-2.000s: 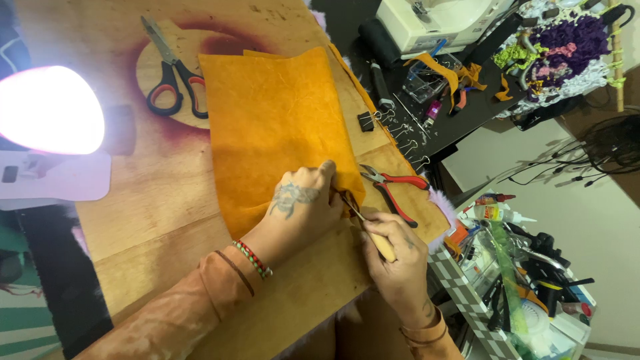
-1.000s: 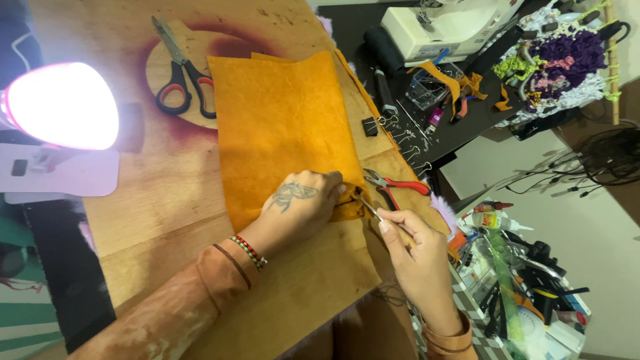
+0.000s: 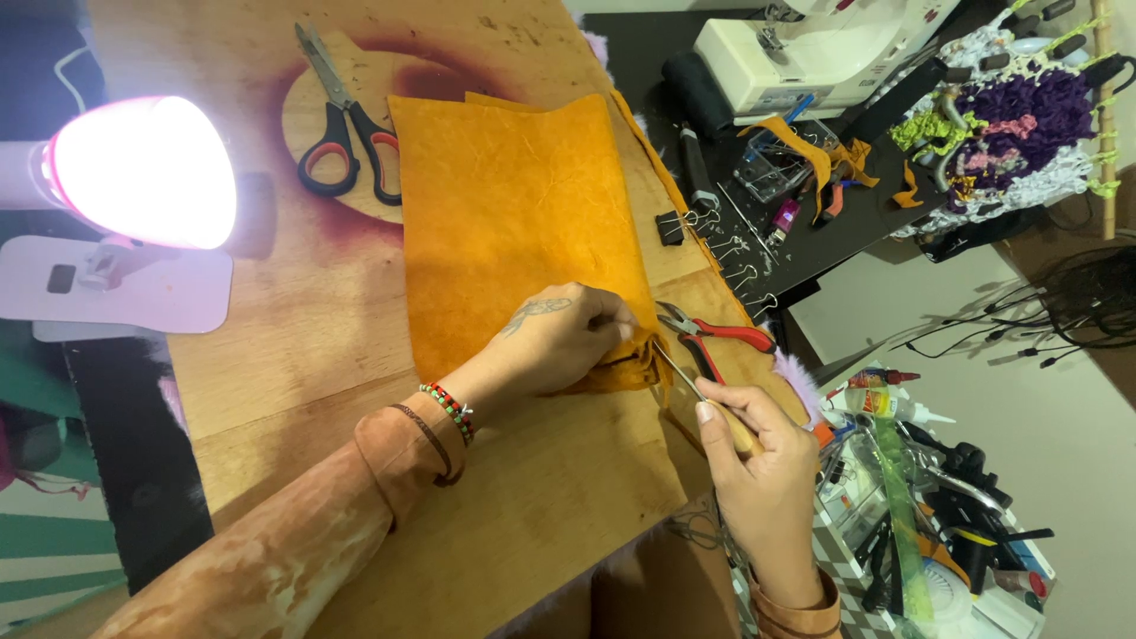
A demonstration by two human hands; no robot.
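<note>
A folded piece of orange-yellow leather lies on the wooden board. My left hand grips its lower right corner, thumb and fingers pinched on a gathered edge with dark slits or lacing. My right hand holds an awl-like tool by its wooden handle; the thin metal shaft points up and left, its tip at the gathered corner. Whether the tip is through the leather is hidden. A narrow strip hangs below that corner. Red-handled pliers lie just right of the leather, above my right hand.
Black-and-red scissors lie left of the leather. A lit lamp stands at the left. Binder clips sit along the board's right edge. Beyond are a sewing machine, leather scraps and a container of tools and glue.
My right hand and the tool have shifted slightly around the leather's corner, and more of the shaft shows than two seconds ago. My left hand stays on the leather.
</note>
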